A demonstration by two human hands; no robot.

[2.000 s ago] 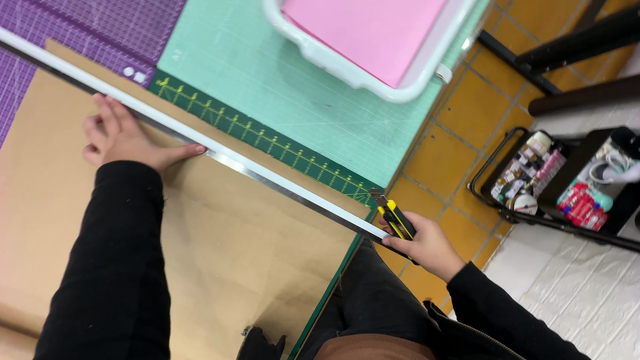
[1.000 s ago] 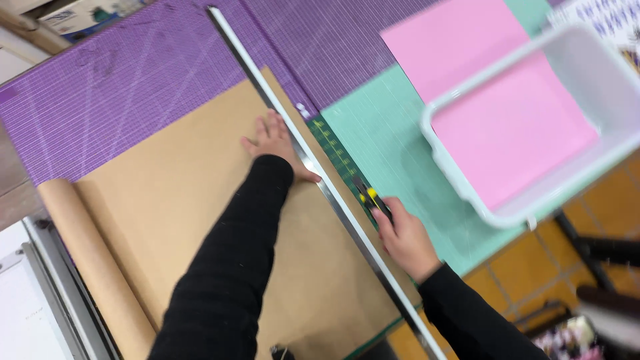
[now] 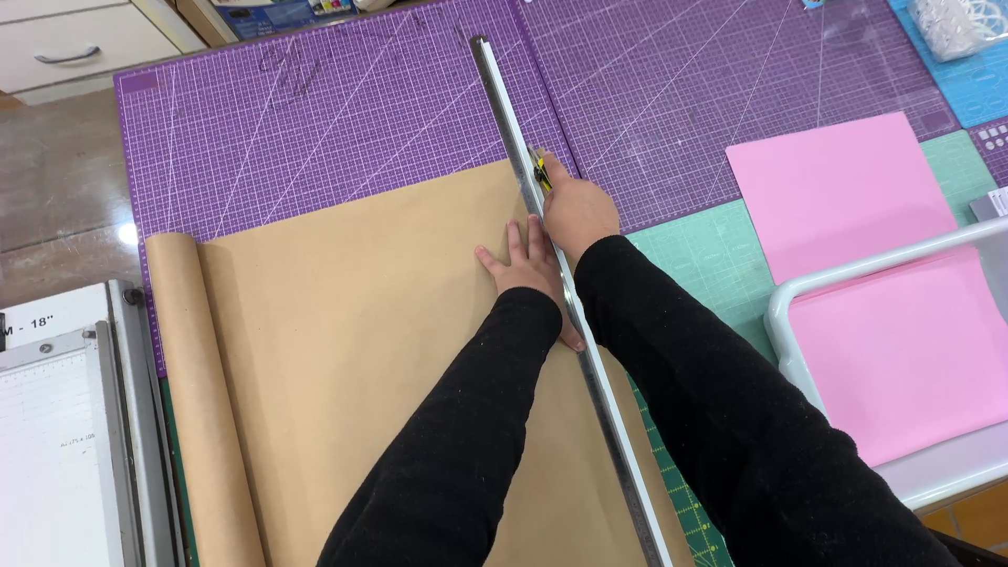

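A long metal straightedge (image 3: 602, 394) lies across a sheet of brown kraft paper (image 3: 346, 315), close to the paper's right edge; its far end reaches onto a purple cutting mat (image 3: 331, 118). My left hand (image 3: 529, 264) presses on the straightedge and the paper, fingers spread, thumb on the metal. Just beyond it, my right hand (image 3: 579, 206) holds a yellow and black utility knife (image 3: 542, 172) against the right side of the straightedge, near the paper's far edge. The blade's contact point is too small to make out. At the left, the paper's end is a roll (image 3: 205, 394).
Pink sheets (image 3: 843, 189) lie on a mint cutting mat (image 3: 709, 252) at the right, partly under a white plastic tray (image 3: 874, 276) holding more pink sheets. A paper trimmer (image 3: 126, 409) stands at the left. A bagged white item (image 3: 957, 27) sits at the far right.
My right hand, with the knife, has moved along the straightedge from its near end, past my left hand, to near the paper's far edge. The view has swung.
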